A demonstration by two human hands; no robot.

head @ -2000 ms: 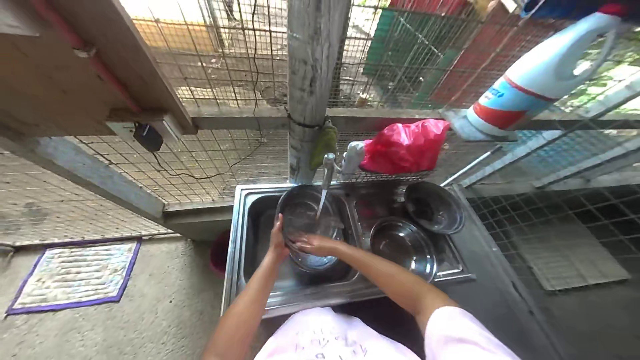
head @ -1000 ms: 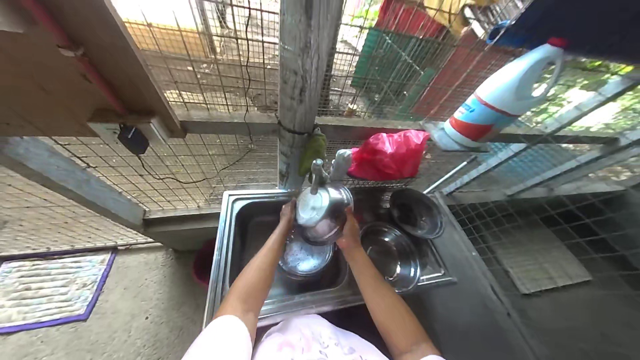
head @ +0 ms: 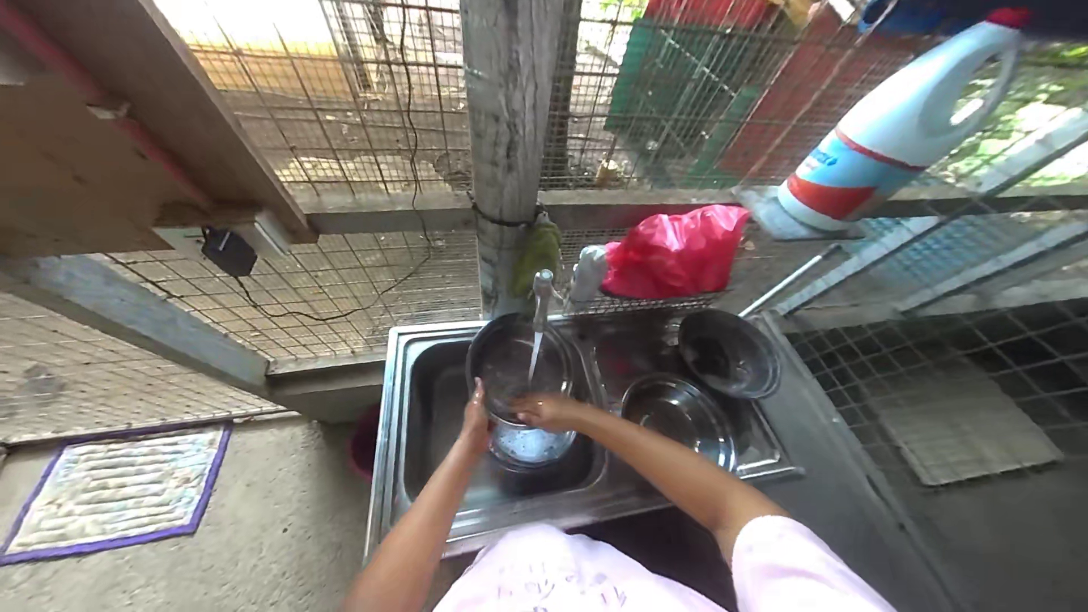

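A round metal bowl (head: 512,353) is tilted under the faucet (head: 542,293), and water runs down into it. My left hand (head: 478,418) grips the bowl's left rim. At its near inner side is my right hand (head: 537,411), fingers bent against the metal; whether it holds anything small cannot be told. Below the bowl, in the basin of the stainless steel sink (head: 425,501), sits another metal vessel (head: 531,446) with whitish, bubbly water.
On the sink's right side lie a shiny metal bowl (head: 671,408) and a darker bowl (head: 735,357). Behind are a red plastic bag (head: 680,251), a green cloth (head: 535,255) and a wooden post (head: 510,110). A white bleach bottle (head: 892,127) stands on a small ledge at right.
One second ago the bowl was turned with its outside in view and both hands at its sides. Now its inside shows under the water, and my right hand has moved to its near inner side.
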